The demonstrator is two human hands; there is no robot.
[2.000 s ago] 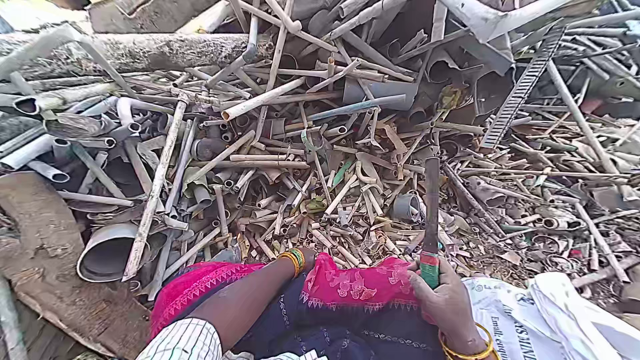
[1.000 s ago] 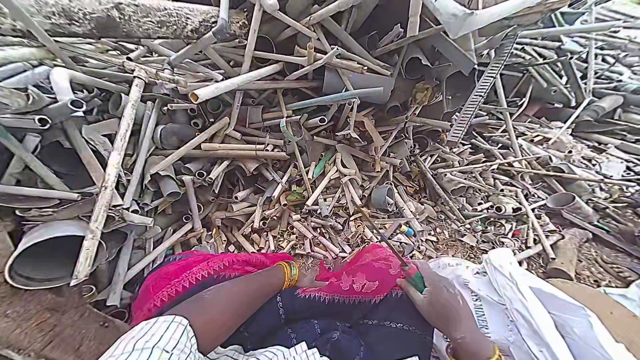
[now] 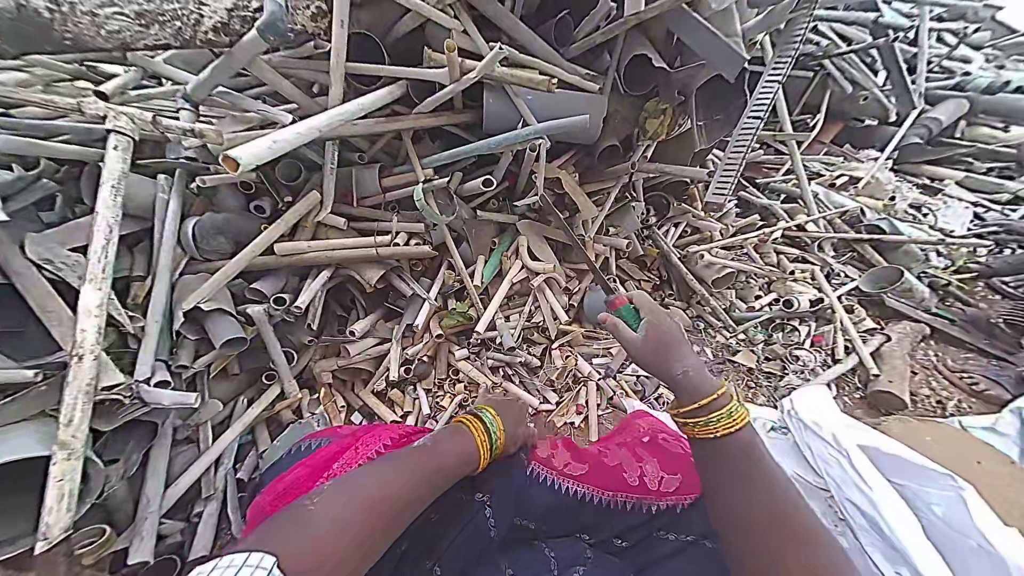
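Observation:
My right hand [image 3: 658, 340] grips the red and green handle of a long, narrow, dark blade [image 3: 578, 244], which points up and left over the heap. My left hand [image 3: 508, 420], with yellow and green bangles at its wrist, is low at the near edge of the heap of scrap plastic pipe pieces [image 3: 504, 300]. It lies by the pink cloth [image 3: 616, 464] on my lap; its fingers are partly hidden, and whether they hold a piece does not show. Yellow bangles ring my right wrist too.
Long pale pipes [image 3: 92, 320] lean at the left. A slotted grey strip [image 3: 756, 112] slants at the upper right, near wide grey pipe pieces [image 3: 544, 112]. A white sack [image 3: 864, 480] lies at my right, with a short log [image 3: 898, 368] beyond it. A thick log [image 3: 136, 24] lies across the upper left.
My right hand has moved forward from the cloth out over the heap, and the blade, upright two seconds ago, now slants up and left. My left hand has moved right, to the pipe pieces' near edge.

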